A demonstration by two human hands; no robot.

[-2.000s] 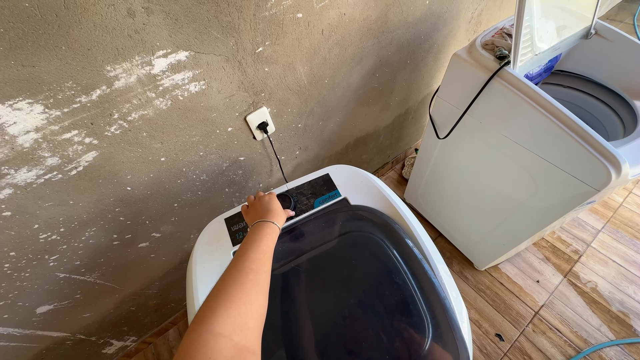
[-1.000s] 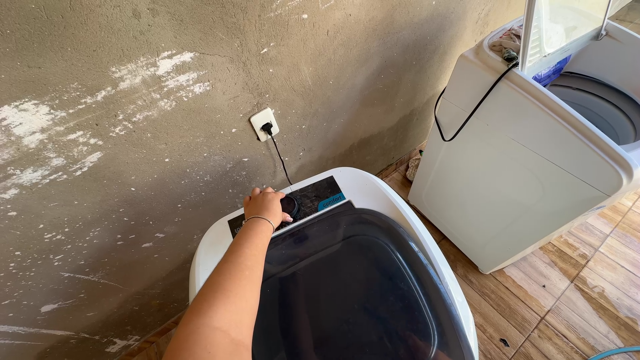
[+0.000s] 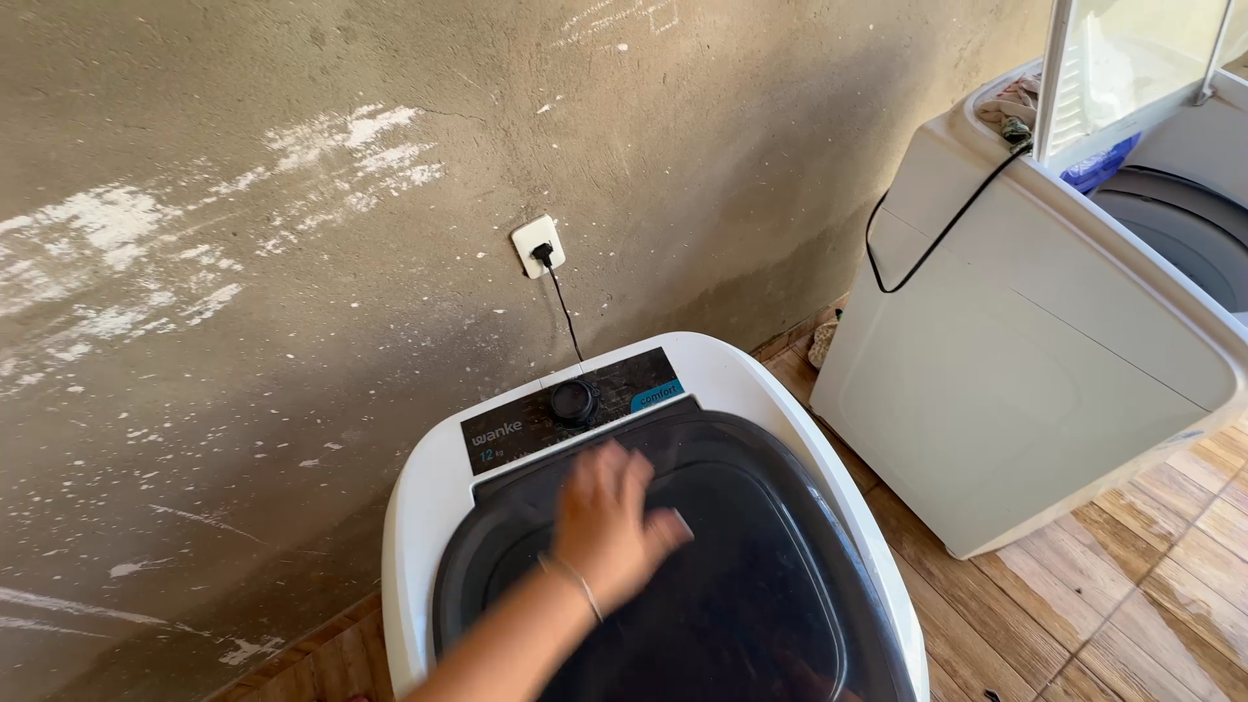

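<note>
My left hand (image 3: 612, 522), blurred and wearing a thin bracelet, is over the dark translucent lid (image 3: 726, 556) of a white Wanke washing machine (image 3: 414, 517). Its fingers are apart and hold nothing; whether they touch the lid cannot be told. Just beyond the fingertips, a black round knob (image 3: 573, 401) sits on the dark control panel (image 3: 512, 429). The lid is down. Behind the panel, a black plug (image 3: 542, 254) is in the white wall outlet (image 3: 537, 234), with its cord running down behind the machine. My right hand is out of view.
A second white washer (image 3: 1014, 361) stands at the right with its lid (image 3: 1121, 78) raised. A black cord (image 3: 926, 249) hangs over its side, and crumpled cloth (image 3: 1014, 102) lies on its corner. A rough plastered wall (image 3: 292, 292) rises behind. The wood-look floor (image 3: 1102, 585) has wet patches.
My left hand was on the knob in both earlier frames. It has let go and moved back toward me over the lid, so the knob now shows fully.
</note>
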